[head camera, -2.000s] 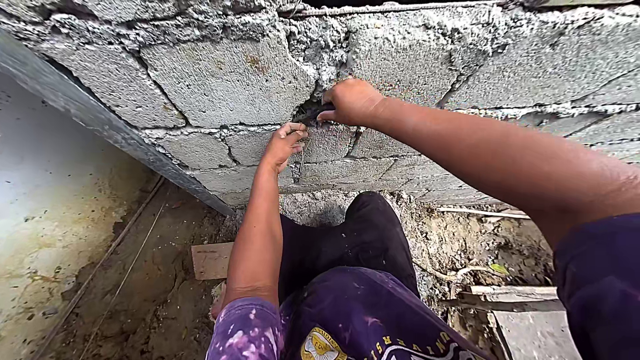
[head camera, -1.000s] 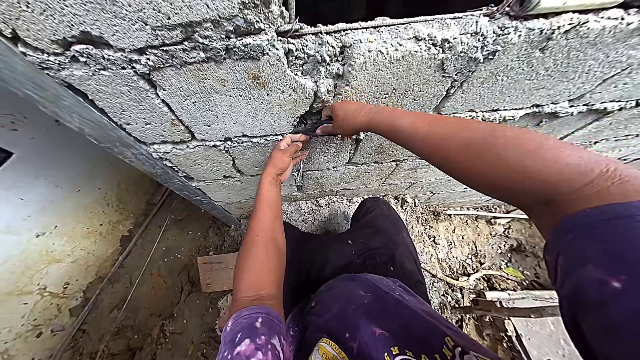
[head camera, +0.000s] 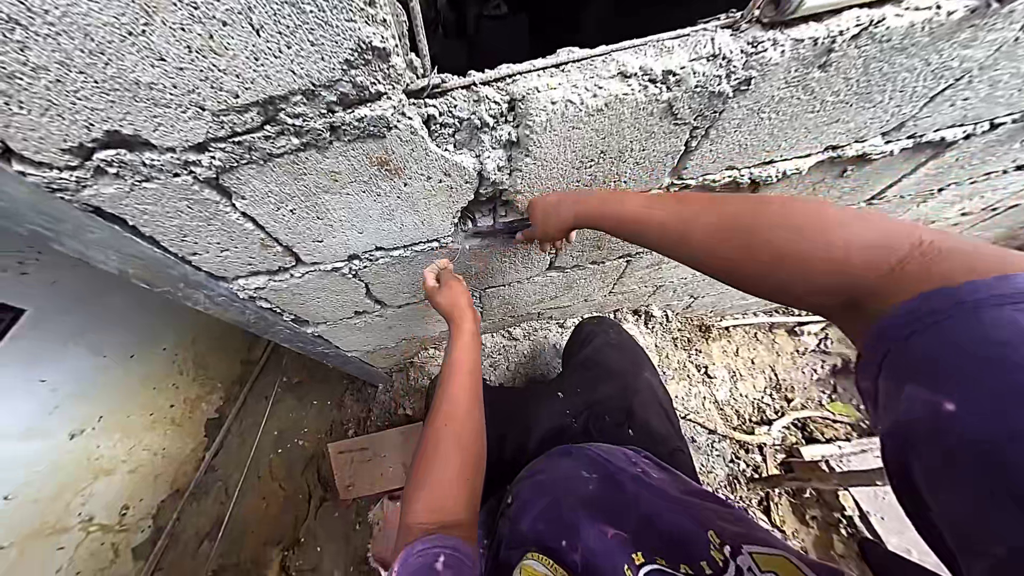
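Note:
My right hand (head camera: 552, 220) is closed around a dark hand tool (head camera: 500, 230), its kind hard to make out, whose end reaches into a ragged hole (head camera: 485, 210) in the concrete block wall (head camera: 344, 200). Lower and to the left, my left hand (head camera: 446, 284) pinches a thin wire (head camera: 458, 252) that runs up to the tool's tip at the hole. The two hands are apart. What lies deeper in the hole is hidden in shadow.
A dark opening (head camera: 520, 32) lies above the wall's rough top edge. A grey post or beam (head camera: 192, 272) slants along the left. On the muddy ground lie a flat brown board (head camera: 374, 460) and, at the right, wood pieces (head camera: 840, 450).
My left hand has moved down and away from the tool, and the thin wire now shows between them. The right hand stays on the tool at the hole.

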